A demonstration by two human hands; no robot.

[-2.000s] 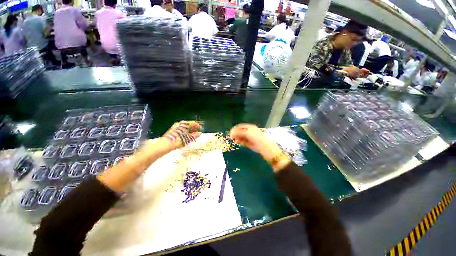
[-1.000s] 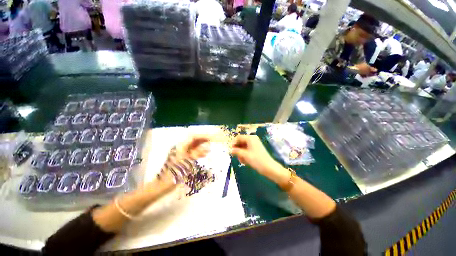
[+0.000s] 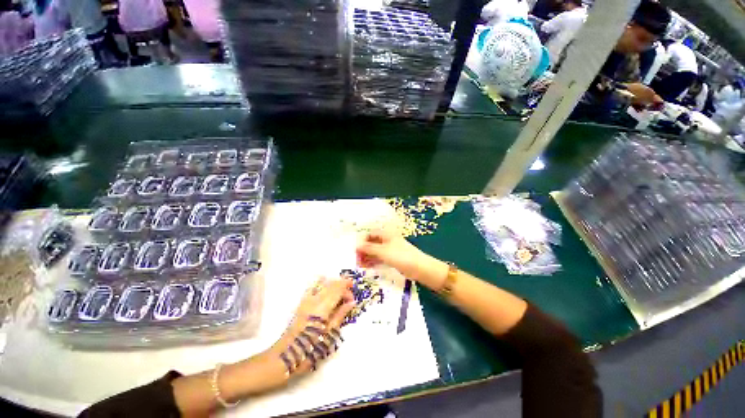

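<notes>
My left hand (image 3: 320, 325) is palm down on the white sheet (image 3: 384, 359), its fingertips at the left edge of a pile of tiny dark and yellowish parts (image 3: 372, 300). Rows of dark strips (image 3: 309, 346) lie across its back. My right hand (image 3: 387, 251) is just beyond the pile, its fingers curled together. Whether either hand holds a tiny part is too small to tell. A slim dark stick (image 3: 404, 307) lies right of the pile. Pale yellow bits (image 3: 415, 217) are scattered beyond my right hand.
A clear blister tray (image 3: 167, 214) with rounded frames stands left. Crumpled clear bags (image 3: 519, 233) lie on the green surface at right. Stacked trays stand at right (image 3: 662, 220) and at the back (image 3: 396, 69). A slanting pale post (image 3: 564, 98) rises beyond the bags. A person sits behind it.
My left hand has moved down and back toward me, to the dark pile; its back now shows. My right hand has drawn closer to the pile. The camera view has shifted.
</notes>
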